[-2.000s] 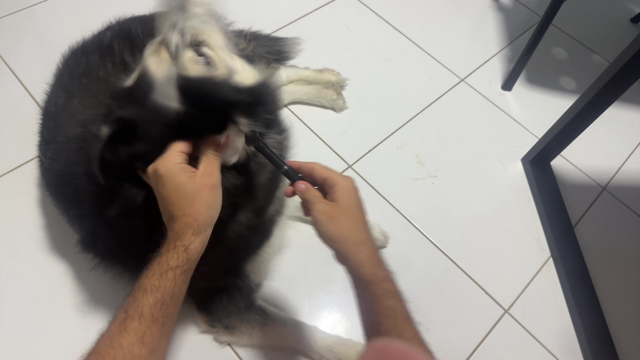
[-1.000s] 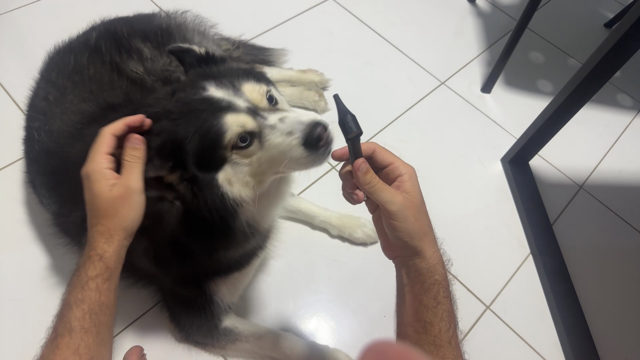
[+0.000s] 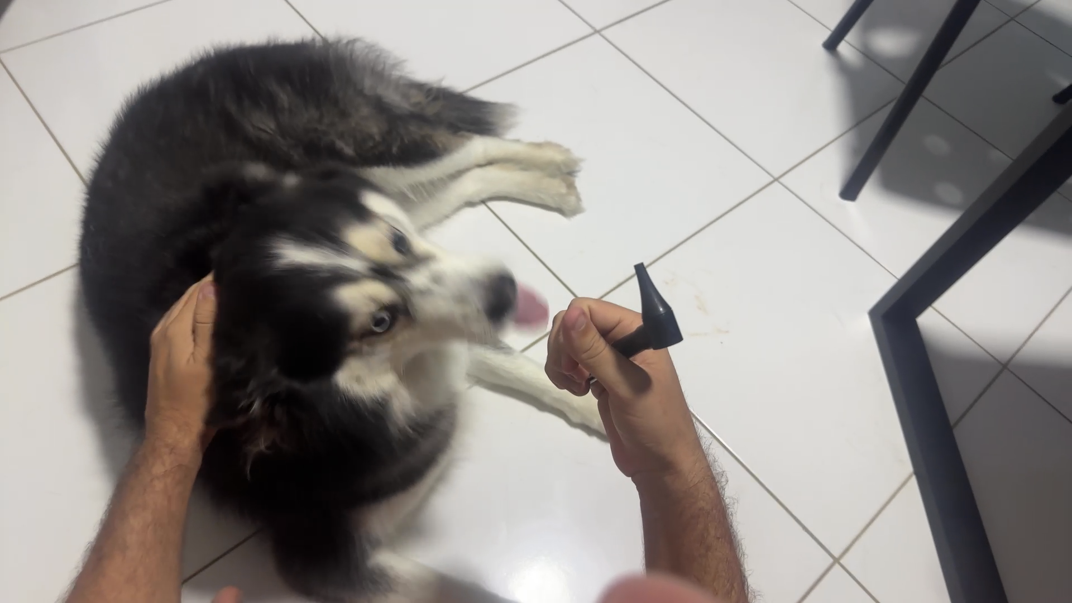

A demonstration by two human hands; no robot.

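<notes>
A black and white husky-like dog (image 3: 276, 293) lies curled on the floor, its head turned to the right, blue eyes visible and pink tongue out. Against the fur at the back of its head and neck rests my left hand (image 3: 182, 360), some fingertips hidden in the fur. My right hand (image 3: 615, 368) is closed around the handle of a black otoscope (image 3: 657, 318), whose cone-shaped tip points up. The otoscope is to the right of the dog's muzzle and does not touch it.
White floor tiles (image 3: 770, 352) with dark grout lie under the dog. A dark metal frame (image 3: 938, 435) stands at the right, with thin black furniture legs (image 3: 909, 100) behind it at the upper right. A blurred, skin-coloured shape shows at the bottom edge.
Two seconds ago the otoscope was at the dog's ear, with my left hand there too. The otoscope has since moved away to the right, and the dog's tongue has come out.
</notes>
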